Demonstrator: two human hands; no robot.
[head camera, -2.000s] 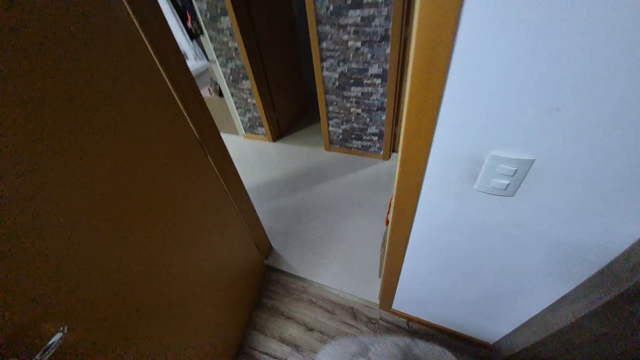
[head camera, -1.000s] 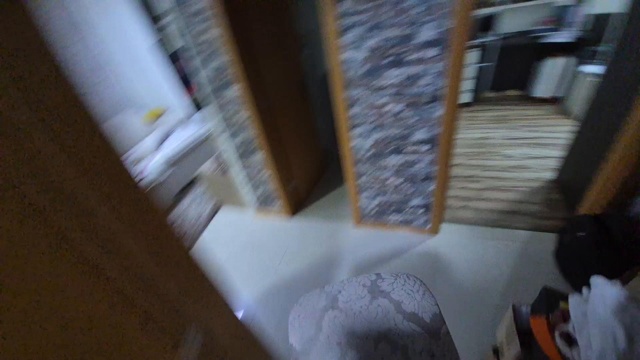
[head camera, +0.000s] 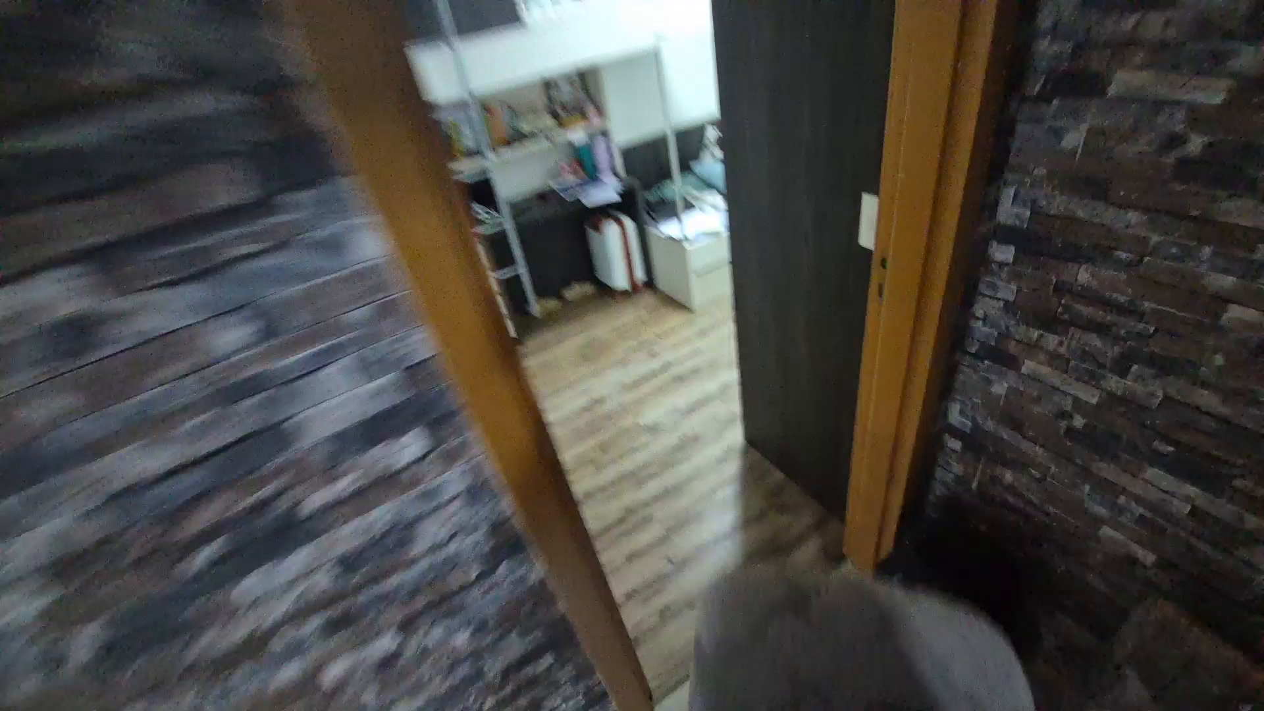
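Neither my left hand nor my right hand shows in the head view, so what they hold or touch is hidden. Low in the view, right of centre, is the blurred rounded top of a grey upholstered piece, which looks like a chair back. It stands in front of an open doorway with an orange-brown wooden frame.
Stone-look walls flank the doorway, left and right. A dark door stands along the opening's right side. Beyond lie a wood-look floor, a white suitcase, a metal ladder and cluttered shelves.
The view has moved from the first doorway, across the pale hallway floor, to the doorway of another room. The upholstered piece now appears farther right in view.
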